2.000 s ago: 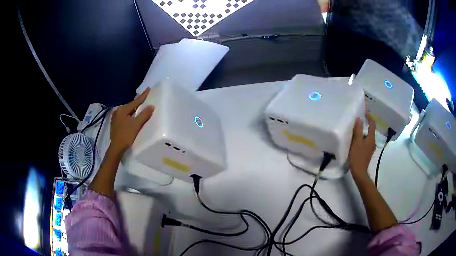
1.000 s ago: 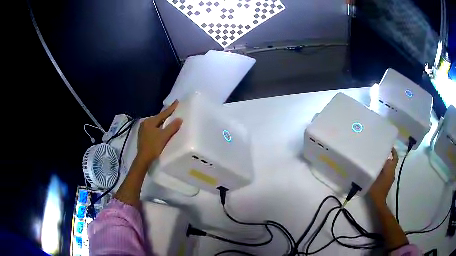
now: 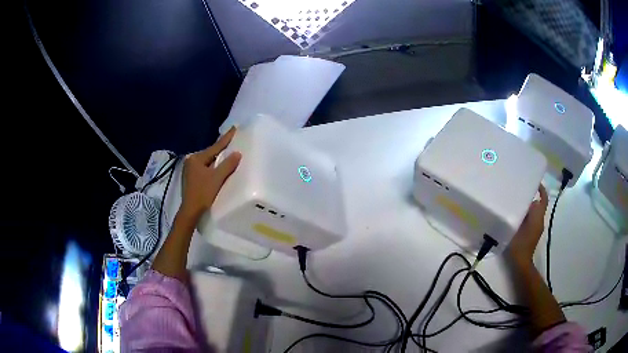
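Observation:
A white rounded projector with a glowing blue ring stands left of centre, a black cable in its lower side. My left hand holds its left side, thumb and fingers on the edge. A second white projector, also ringed and cabled, stands right of centre, turned corner-on. My right hand is on its right side, partly hidden behind it. Both have a yellow label near the cable socket. The undersides are hard to make out.
Two more projectors stand at the right and right edge. Another white unit is at the lower left. Black cables tangle at the front. A small fan, blue displays and a white sheet are at the left and back.
The right-hand projector has turned and shifted from its earlier pose, and my right hand has moved lower on its side. My left hand still holds the left projector. The camera view has shifted.

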